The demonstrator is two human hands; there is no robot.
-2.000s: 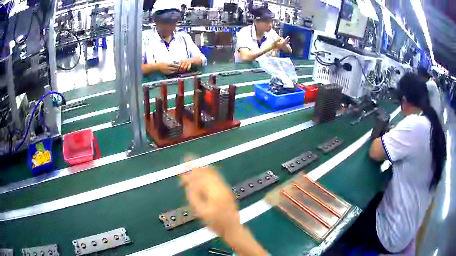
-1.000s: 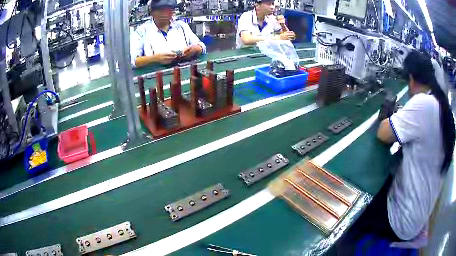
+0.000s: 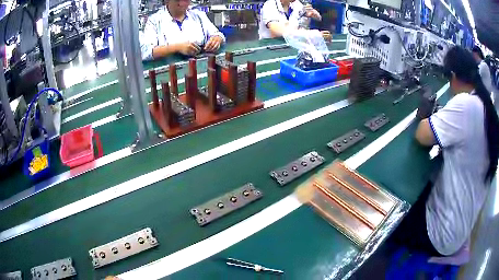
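Several grey fixture plates with four round holes lie in a row along the green belt; one is near the middle (image 3: pixel 226 204), one lower left (image 3: pixel 123 248), one farther right (image 3: pixel 297 168). A thin pen-like tool (image 3: pixel 255 267) lies alone at the bottom centre. A divided tray with copper-orange strips (image 3: pixel 353 203) lies at the right of the near edge. A small skin-coloured bit shows at the bottom edge, lower left; I cannot tell which hand it is. No other part of my hands is in view.
A reddish-brown rack (image 3: pixel 208 116) holds stacked plates behind a metal post (image 3: pixel 131 76). A red bin (image 3: pixel 77 146) and small blue bin (image 3: pixel 37 159) stand left. A larger blue bin (image 3: pixel 309 74) and plate stack (image 3: pixel 365 78) stand at the back. A person (image 3: pixel 457 164) sits right; two sit across.
The hand over the middle plates two seconds ago has left the view. The plates and tray have shifted slightly right in the picture, and the pen-like tool now shows whole.
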